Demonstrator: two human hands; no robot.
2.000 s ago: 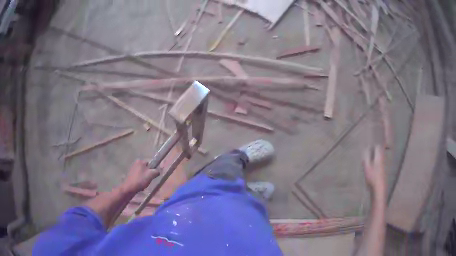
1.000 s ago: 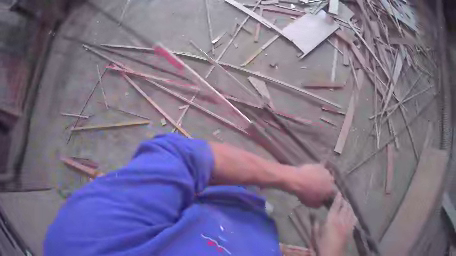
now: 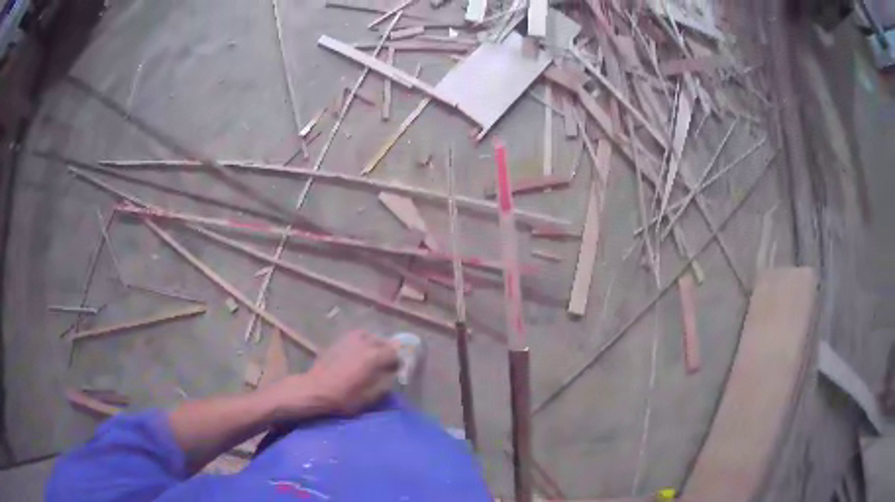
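Observation:
A red-marked strip (image 3: pixel 507 245) with a dark brown lower part stands up from the bottom edge. A thinner strip (image 3: pixel 457 265), also dark lower down, rises to its left. Their lower ends are hidden, and what holds them is not visible. My left hand (image 3: pixel 355 375) is left of both strips, in front of my blue shirt. Its fingers are curled and nothing shows in it; it does not touch the strips. My right hand is out of the picture.
Long strips (image 3: pixel 294 235) lie crossed on the concrete floor ahead. A scrap heap (image 3: pixel 638 108) is at the upper right, beside a pale panel (image 3: pixel 491 78). A wide board (image 3: pixel 756 382) lies at right. A shoe (image 3: pixel 407 358) shows beside my left hand.
My left hand has drawn back left from the strips at lower right. My right hand has left the picture. The slanting strips now stand nearly upright in view. The wooden frame held earlier is gone from view.

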